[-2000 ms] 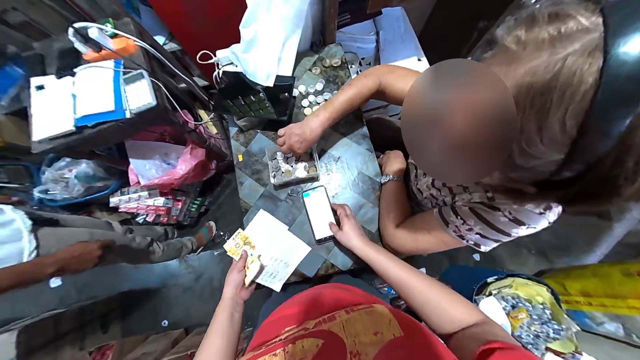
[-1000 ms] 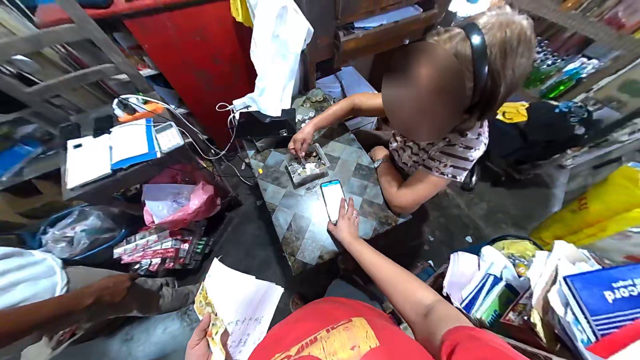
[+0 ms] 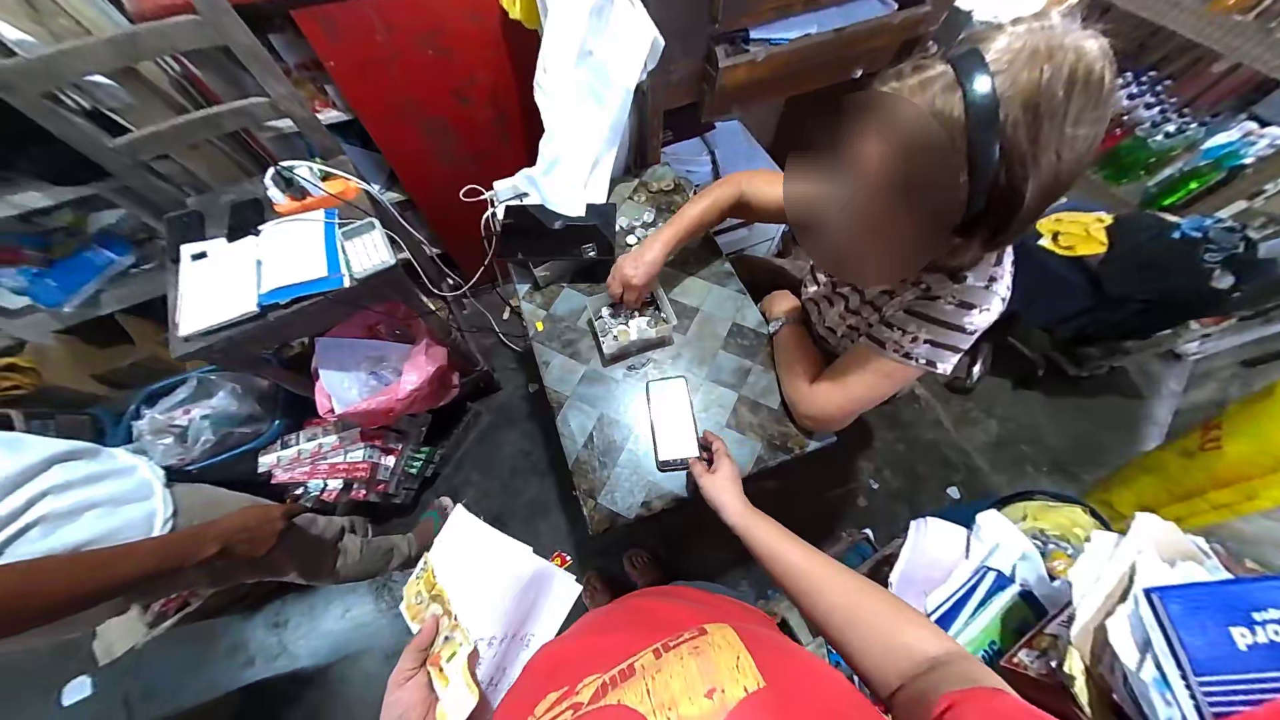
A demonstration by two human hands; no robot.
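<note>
My left hand, low in the view, grips yellow banknotes together with white paper sheets that bear handwriting. On the patterned table lies a smartphone with a lit screen; the fingers of my right hand touch its lower right corner. Beyond the phone stands a clear plastic container of coins. Another person's hand reaches into it. More coins lie on the table's far part, beside a black box.
A person sits at the table's right side. At left, another person's arm shows near a side table with papers and a calculator. A pink plastic bag sits below. Papers and a blue notebook fill the lower right.
Two seconds ago the banknotes and sheets were over the table's near edge; my left hand now has them left of it. My right hand held the phone then; now the phone lies flat on the table.
</note>
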